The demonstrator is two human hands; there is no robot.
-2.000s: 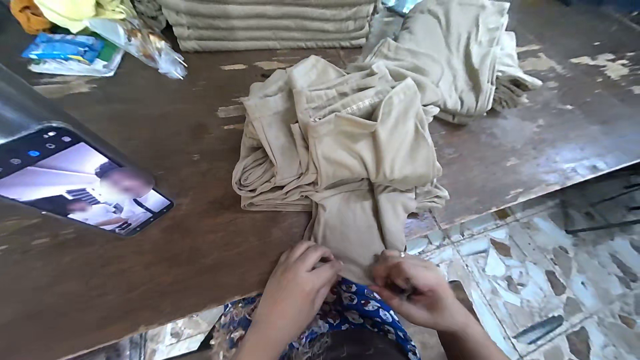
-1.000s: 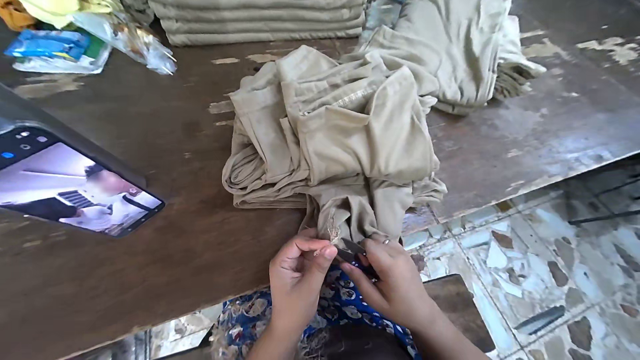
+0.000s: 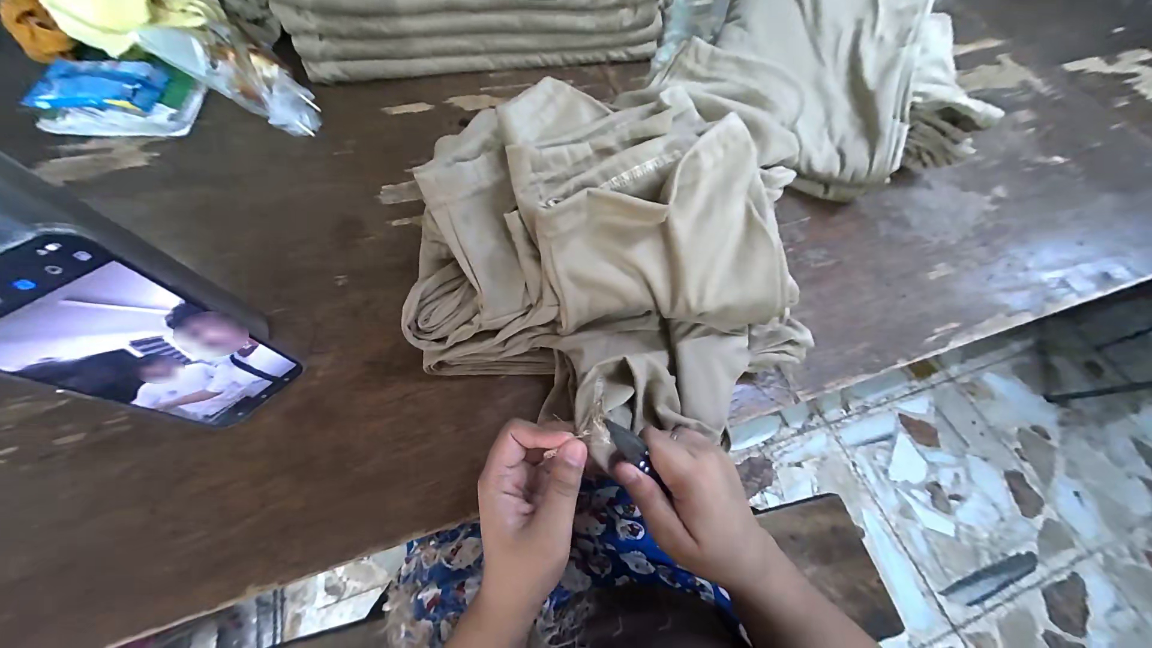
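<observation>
At the front edge of the table, my left hand [image 3: 531,504] pinches loose threads [image 3: 576,438] between thumb and forefinger. My right hand [image 3: 697,504] holds a small dark cutting tool [image 3: 630,443], probably thread snips, with its tip against the frayed cloth beside those threads. That cloth is the lower end of a beige garment [image 3: 666,261], which hangs over the edge toward my lap. The rest of it lies rumpled on a pile of folded beige cloth [image 3: 486,360]. The handle of the tool is mostly hidden in my right palm.
A phone [image 3: 153,333] with a lit screen leans at the left on the worn wooden table [image 3: 342,468]. Folded beige garments [image 3: 477,45] are stacked at the back, with more beige cloth [image 3: 810,90] at back right. Plastic packets [image 3: 99,85] lie back left.
My hands were lower and apart on the cloth's end two seconds ago. Since then they have come together at the threads, the cloth end has been bunched up, and the dark tool has come into sight.
</observation>
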